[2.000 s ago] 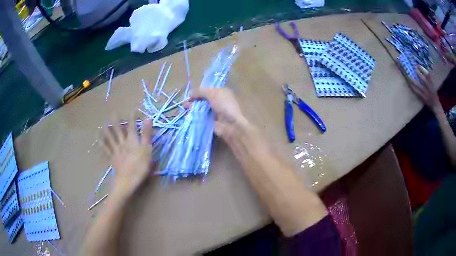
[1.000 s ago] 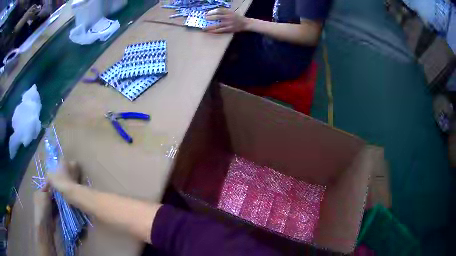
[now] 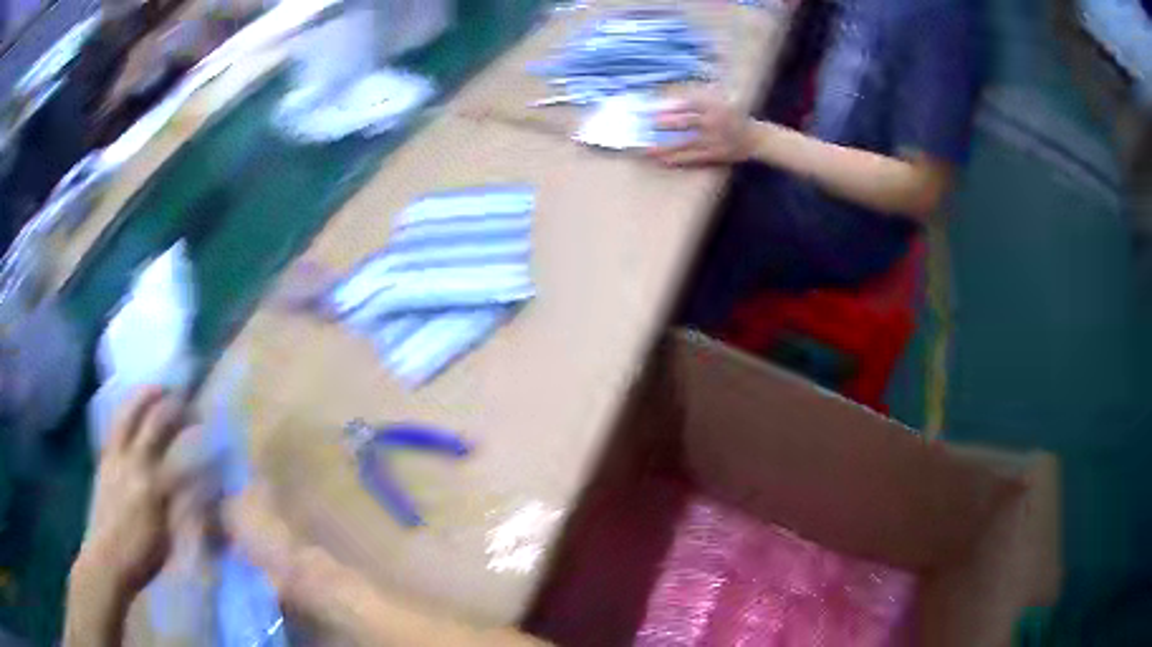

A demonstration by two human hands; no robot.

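The picture is blurred. A bunch of pale blue-white waste strips is at the lower left, between and below my hands. My right hand is closed around the bunch. My left hand is upright just left of it, its fingers at the bunch's upper part; blur hides whether it grips. The blue-handled cutters lie on the brown bench, handles spread, right of my hands. Overlapping PCB panels lie beyond them.
An open cardboard carton with pink bubble wrap stands beside the bench edge. Pale scraps lie near that edge. A neighbouring person's hand is at a heap of boards. A white bag lies on the green surface.
Since two seconds ago the view has swung right, bringing the carton into view. My hands have come together at the bunch. Since one second ago the bench scene has shifted down and right in the picture.
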